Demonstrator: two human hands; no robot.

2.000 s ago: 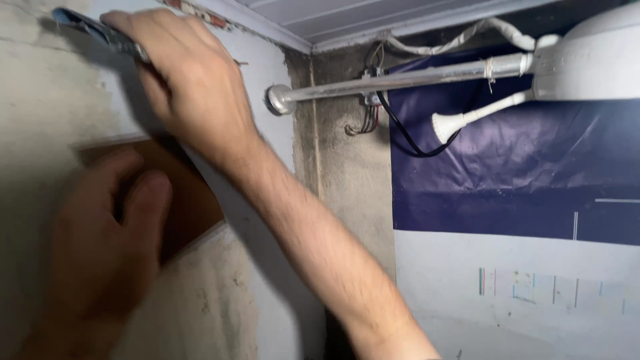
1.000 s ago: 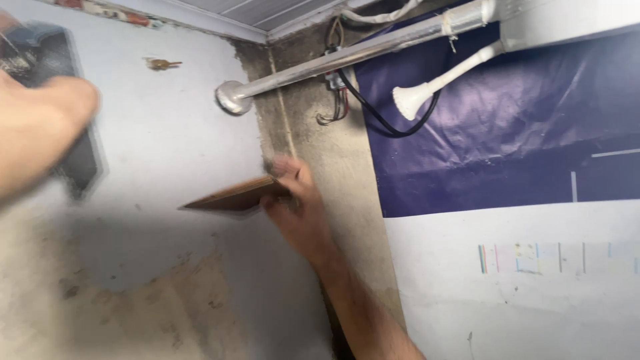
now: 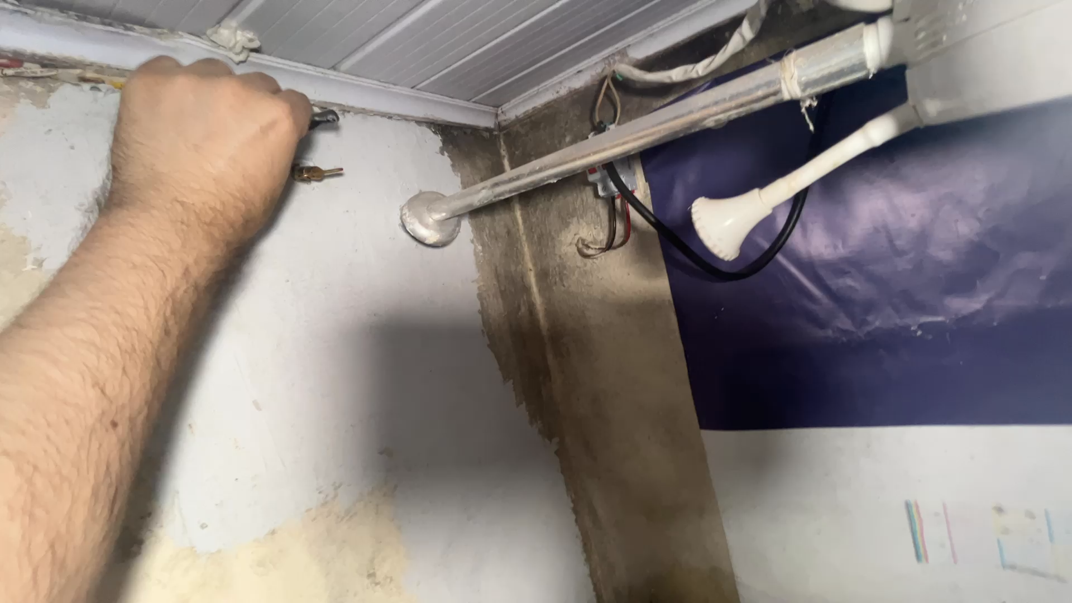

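Note:
My left hand (image 3: 205, 138) reaches up from the lower left to the top of the wall, just under the ceiling trim. It is closed in a fist, back towards me, around a hand tool whose dark, shiny end (image 3: 324, 118) sticks out at the right of the fist. The rest of the tool is hidden by the hand. Just below the fist, a small brass-coloured fitting (image 3: 316, 173) projects from the wall. Pale grey filler or paint (image 3: 335, 276) covers much of this wall, with bare yellowish plaster (image 3: 310, 553) lower down. My right hand is out of view.
A metal tube (image 3: 653, 126) crosses to a round wall flange (image 3: 431, 219). Behind it, wires and a small connector (image 3: 615, 177) hang near the unpainted corner (image 3: 536, 335). At right are a white flared fitting (image 3: 729, 222), a black cable (image 3: 729, 275) and a dark blue sheet (image 3: 871, 335). Ceiling panels (image 3: 377, 42) lie above.
My left hand, at the left edge a second ago, is now up by the ceiling trim. My right hand and the brown flat board it held have left the view.

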